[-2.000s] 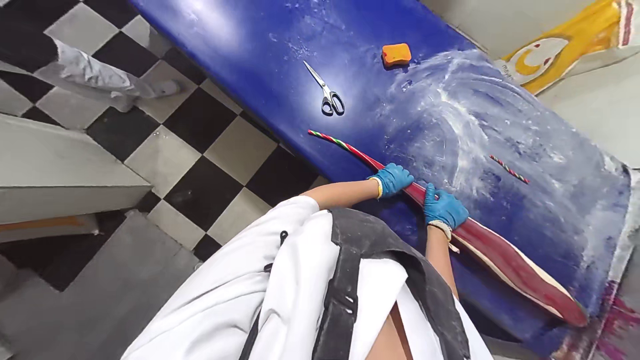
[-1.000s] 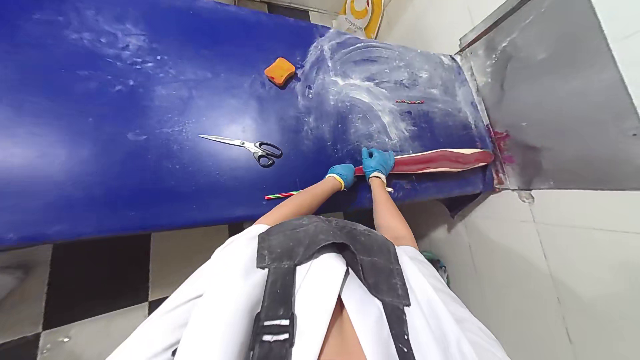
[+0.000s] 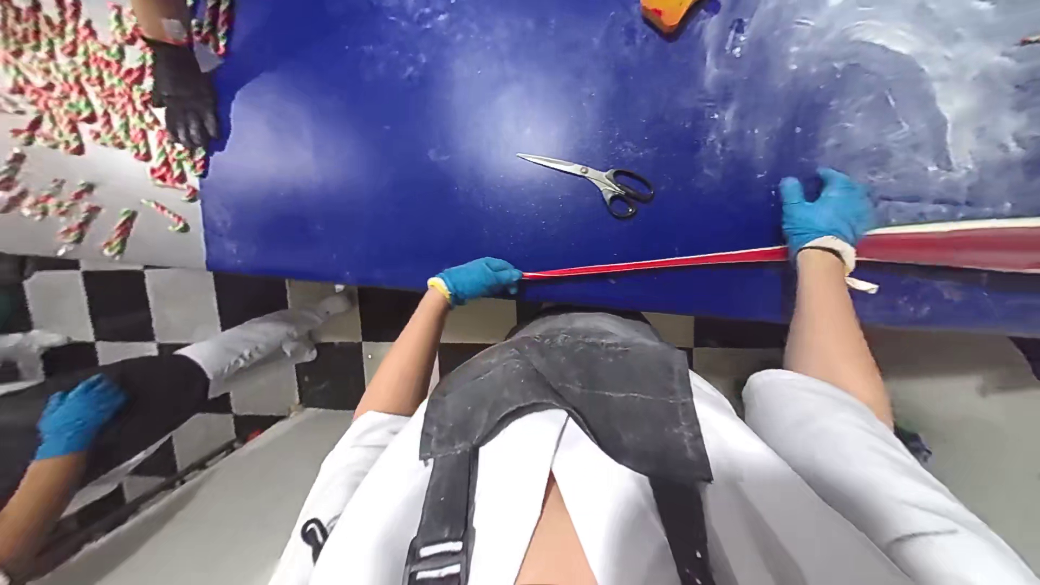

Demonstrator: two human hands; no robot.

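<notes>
My left hand (image 3: pixel 478 280), in a blue glove, grips the thin end of a red and white strand of pulled candy (image 3: pixel 650 265) at the table's near edge. The strand widens to the right into a thick red mass with white borders (image 3: pixel 959 247). Over the strand, where it thickens, is my right hand (image 3: pixel 827 213), blue-gloved, thumb and fingers spread; whether its palm touches the candy is hidden. Scissors with black handles (image 3: pixel 605 180) lie on the blue table beyond the strand, between my hands.
Many red, green and white twisted candies (image 3: pixel 77 89) cover a pale surface at the left, where a person's black-gloved hand (image 3: pixel 183 93) rests. Another blue-gloved hand (image 3: pixel 77 416) is at lower left. An orange block (image 3: pixel 668 12) sits on the blue table (image 3: pixel 366 162), which is white with powder at right.
My hands, close together a second ago, are now wide apart, with the thin red strand stretched between them. The right hand's fingers have spread. The view has shifted left.
</notes>
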